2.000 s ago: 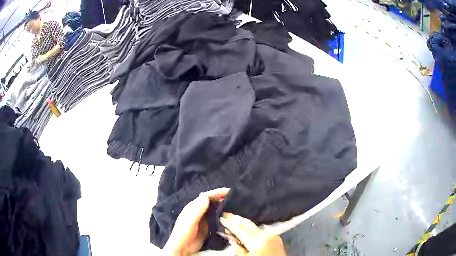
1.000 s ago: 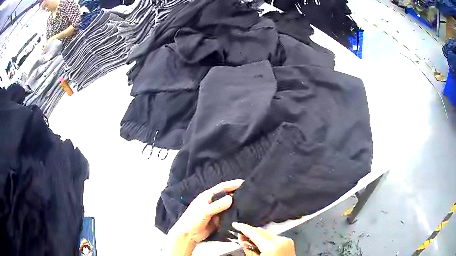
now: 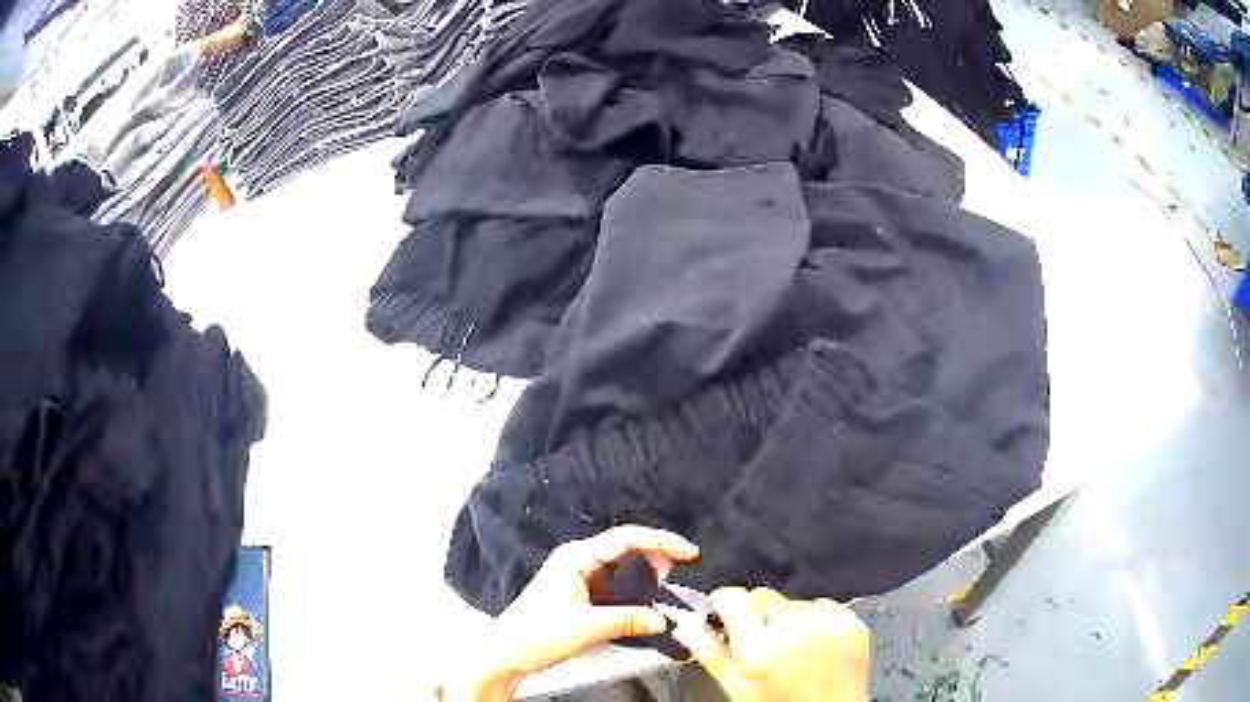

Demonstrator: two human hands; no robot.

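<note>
A black garment (image 3: 891, 453) lies spread to the table's near edge, with its gathered elastic waistband (image 3: 658, 446) turned up near my hands. My left hand (image 3: 569, 610) pinches a fold of the garment between thumb and fingers. My right hand (image 3: 788, 645) is just right of it and holds small silver snips (image 3: 690, 595), whose pointed blades reach towards the pinched fold. The handles are mostly hidden in my right hand. The exact spot between the blades is too small to tell.
More black garments (image 3: 507, 165) overlap beyond on the white table (image 3: 329, 425). A tall black heap (image 3: 110, 453) stands at left, beside a blue case with a cartoon figure (image 3: 244, 638). Striped-looking grey folded garments (image 3: 309, 96), a small orange object (image 3: 217, 185) and a person's arm (image 3: 219, 41) are far left.
The view has shifted, so the table contents sit further right. My right hand and the snips have come up closer to my left hand, and more of the blades shows.
</note>
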